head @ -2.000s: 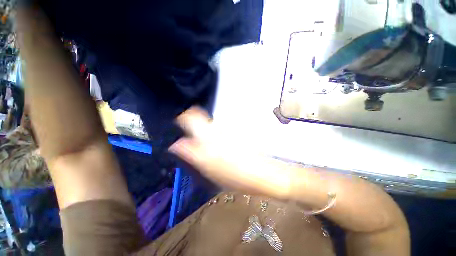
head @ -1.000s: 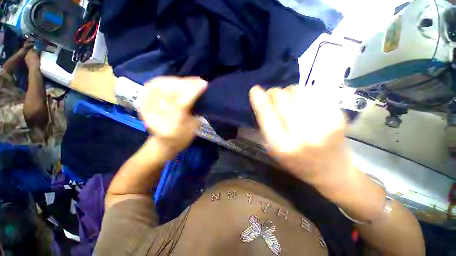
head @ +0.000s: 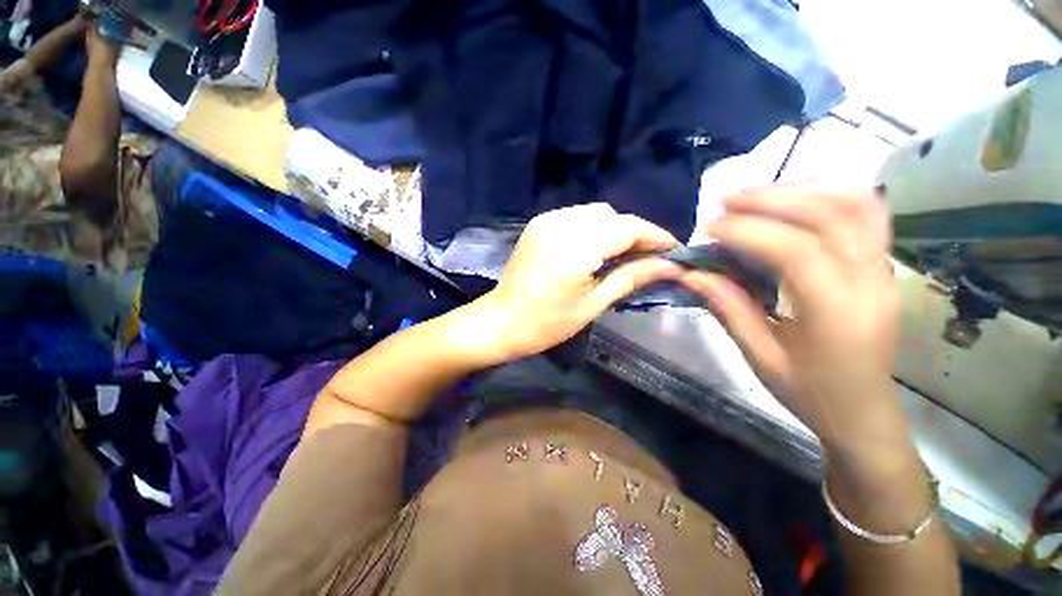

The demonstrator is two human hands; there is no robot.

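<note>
A dark navy garment (head: 501, 105) lies spread on the white table, with a tiny white tab near its right part. My left hand (head: 571, 274) pinches the edge of a folded navy strip (head: 710, 259) between thumb and fingers. My right hand (head: 815, 268) is at the strip's other side, slightly blurred, its thumb and fingers around it. The strip is partly hidden by my fingers. The sewing machine head (head: 978, 221) is just right of my right hand, with a teal-green underside.
The table edge (head: 699, 390) runs below my hands. Red-handled scissors (head: 227, 14) lie in a white box at upper left. A blue crate (head: 274, 221) holds dark cloth, with purple cloth (head: 233, 448) beside it. Another person's arm (head: 93, 128) is at far left.
My hands have come closer together over the strip. The garment now lies more spread out, and its white tab shows. The view has shifted.
</note>
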